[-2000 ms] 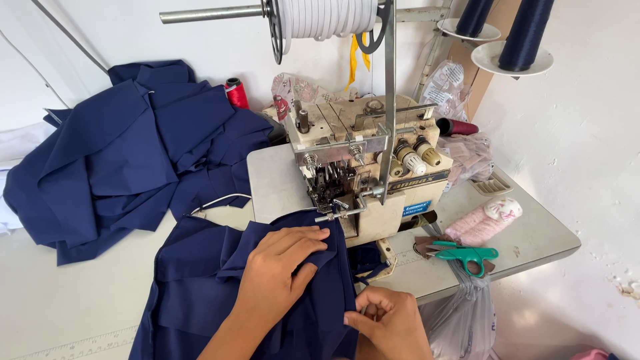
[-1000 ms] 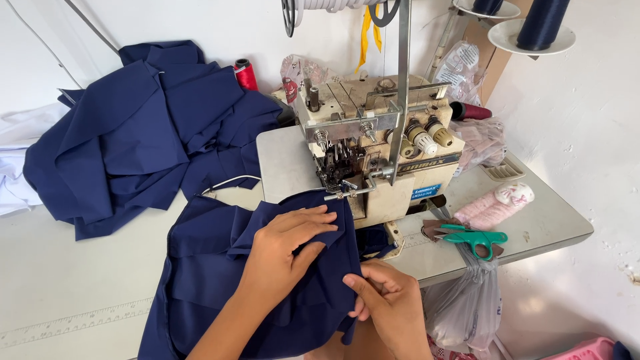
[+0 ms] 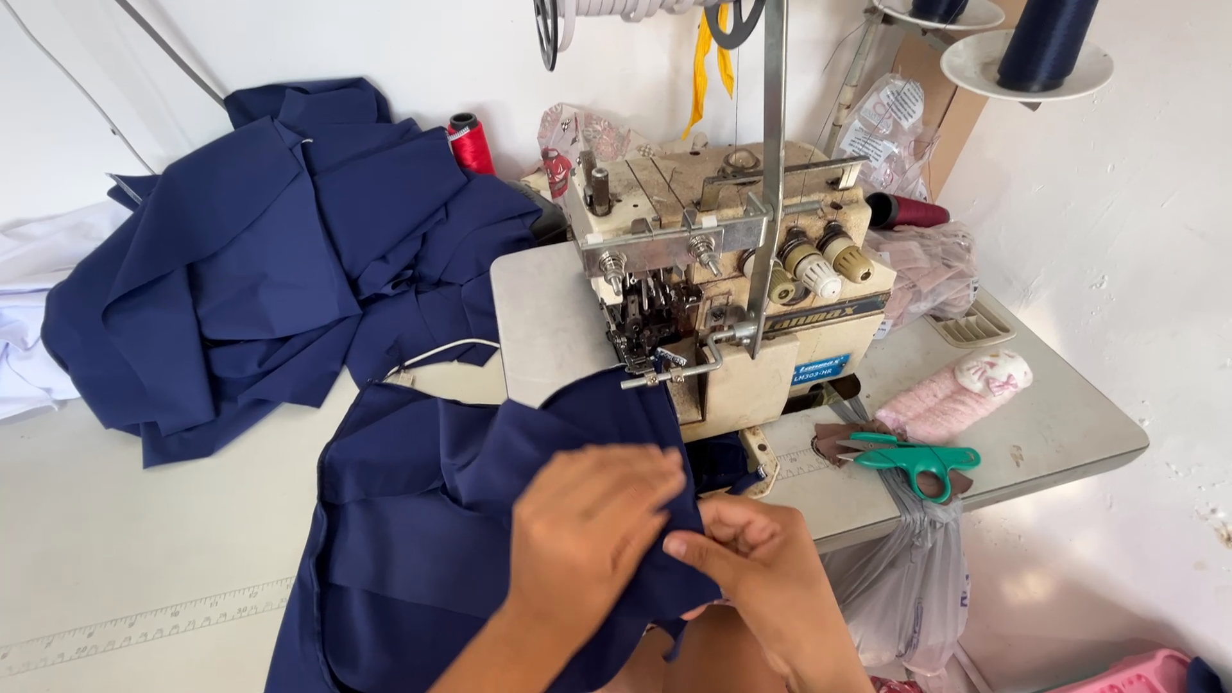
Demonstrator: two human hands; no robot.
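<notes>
A navy fabric piece (image 3: 414,539) spreads over the table's front, its far edge under the presser-foot area of a cream overlock sewing machine (image 3: 741,385). My left hand (image 3: 587,539), slightly blurred, is over the cloth with its fingers together and bent; whether it touches the cloth cannot be told. To its right, my right hand (image 3: 751,558) pinches the fabric's right edge between thumb and fingers. The needle area is partly hidden by metal parts.
Heaped navy fabric (image 3: 241,260) lies at the left beside white cloth (image 3: 38,308). Green-handled thread snips (image 3: 929,460) and a pink fuzzy roll (image 3: 953,395) lie right of the machine. A plastic bag (image 3: 914,577) hangs at the table edge. A red thread spool (image 3: 470,144) stands behind.
My left hand, flat on the cloth with fingers spread before, now has its fingers drawn together and bent. My right hand stays at the fabric's right edge.
</notes>
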